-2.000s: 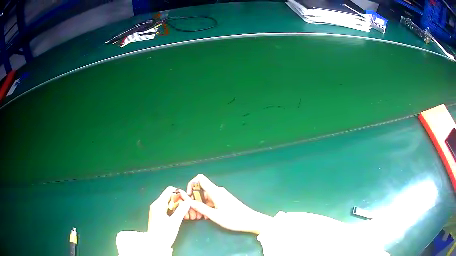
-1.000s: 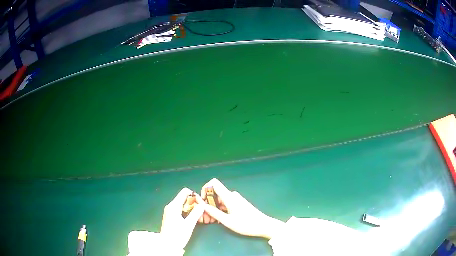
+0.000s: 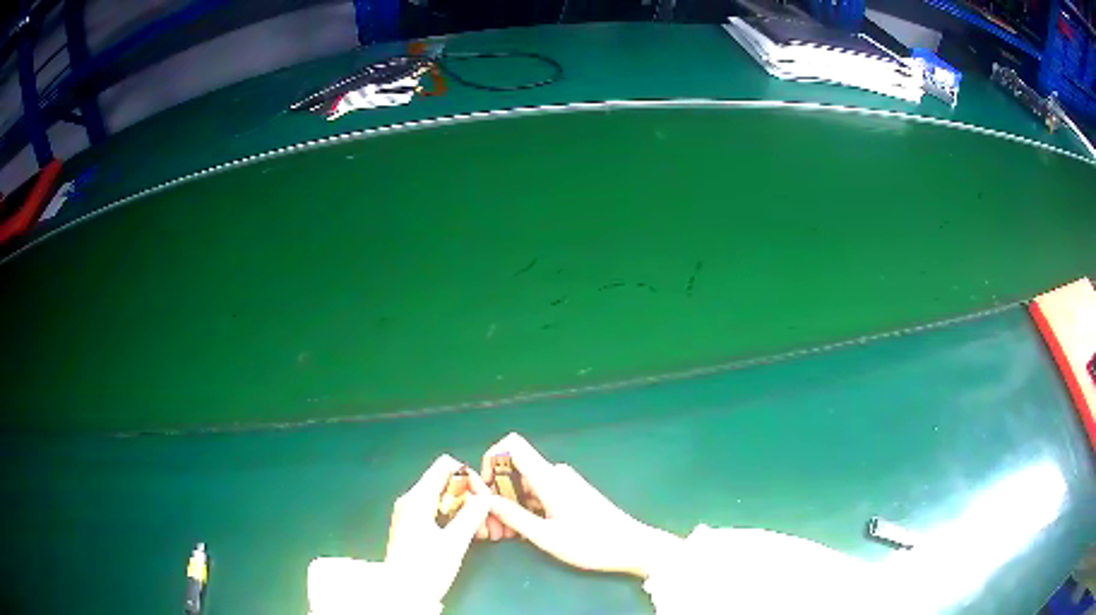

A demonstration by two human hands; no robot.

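My left hand (image 3: 435, 519) and my right hand (image 3: 547, 505) are together low in the middle of the view, fingertips touching, above the green bench. Between the fingertips of my right hand is a small orange-brown and dark test plug (image 3: 506, 482), partly hidden by the fingers. My left hand has its fingers closed around a small brownish piece (image 3: 453, 496), mostly hidden; I cannot tell if it is part of the same plug. Both hands and sleeves are washed out by bright light.
A slim black and yellow stick (image 3: 197, 579) lies left of the hands. A short silver and dark piece (image 3: 891, 532) lies right, by the glare. An orange-red edged foam pad (image 3: 1068, 342) is at the right edge. Beyond the green belt (image 3: 577, 240) lie white sheets (image 3: 829, 63) and a dark cable (image 3: 511, 84).
The view has shifted, so the bench items and hands sit a little further right than two seconds ago. Marks on the belt have moved left since one second ago. The hands keep the same hold.
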